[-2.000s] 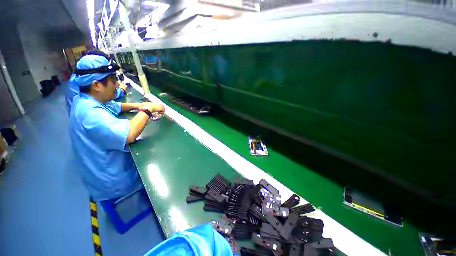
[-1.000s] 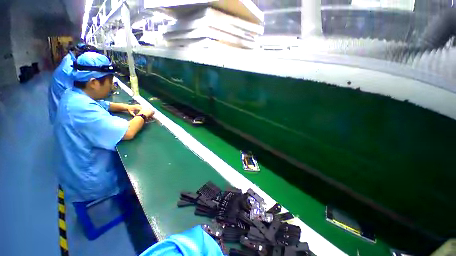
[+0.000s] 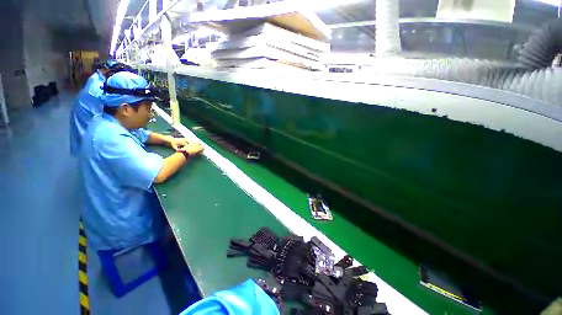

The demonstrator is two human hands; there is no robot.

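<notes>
A large loose pile of black plastic parts [image 3: 302,267] lies on the green bench at bottom centre, some of them ribbed. A clear or silvery patch [image 3: 323,261] sits on top of the pile. A blue sleeve [image 3: 243,300] of mine shows at the bottom edge, left of the pile; the hand below it is cut off or hidden. Neither of my hands is in view. A phone unit [image 3: 319,208] lies on the green belt beyond the white strip. Another flat phone unit with a yellow strip [image 3: 448,288] lies further right on the belt.
A seated person in blue smock and cap [image 3: 120,178] works at the bench on the left, another person behind. A pale post [image 3: 172,92] stands by the white strip [image 3: 246,184]. A dark green panel [image 3: 394,147] runs behind the belt. Stacked white sheets [image 3: 268,46] lie above it.
The view has turned up and shifted, showing more of the shelf above the panel and less of the near belt. The pile looks unchanged. The blue sleeve remains at the bottom edge.
</notes>
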